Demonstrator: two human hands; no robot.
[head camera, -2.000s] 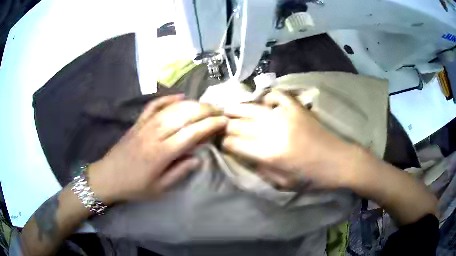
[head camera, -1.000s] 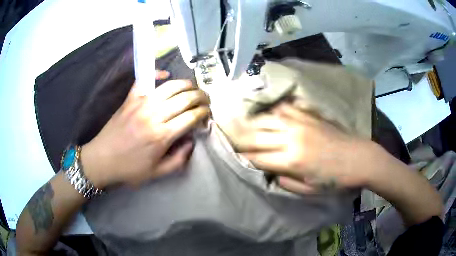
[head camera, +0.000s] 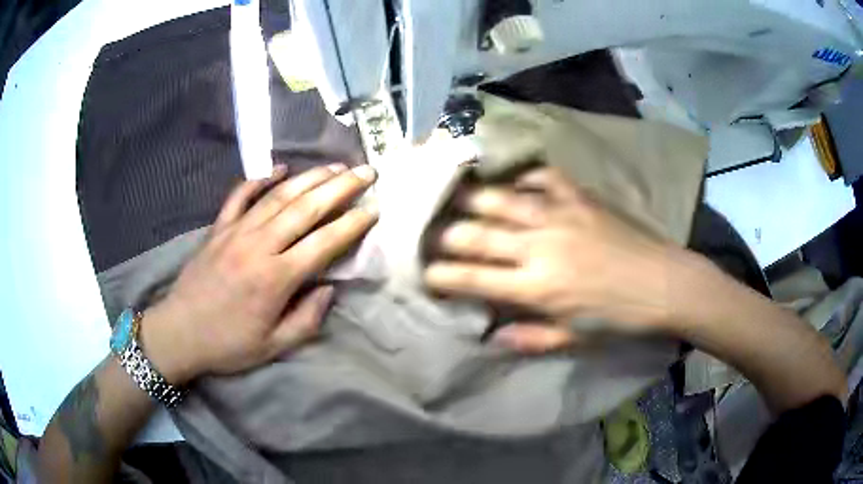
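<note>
A grey-taupe body panel (head camera: 378, 406) lies under both hands and hangs over the front edge. A dark brown panel (head camera: 151, 142) joins it at the left. A beige piece (head camera: 634, 175) lies folded at the right, beside the needle area. The presser foot (head camera: 380, 137) is at the cloth, its contact blurred by glare. My left hand (head camera: 270, 269) lies flat on the taupe cloth, fingers spread, fingertips just below the foot. My right hand (head camera: 558, 260) is blurred, its fingers curled on the beige and taupe cloth at a fold; its grip is partly hidden.
The white sewing machine arm (head camera: 681, 38) spans the top right. A white lamp strip (head camera: 251, 104) stands left of the needle. The white table (head camera: 38, 236) shows at the left. Loose cloth pieces (head camera: 814, 312) hang at the lower right, with an olive piece (head camera: 626, 440) below.
The taupe and dark brown cloth now lies flatter at the left, with their joining seam in view. My left hand has opened out flat. My right hand has stayed near the beige fold.
</note>
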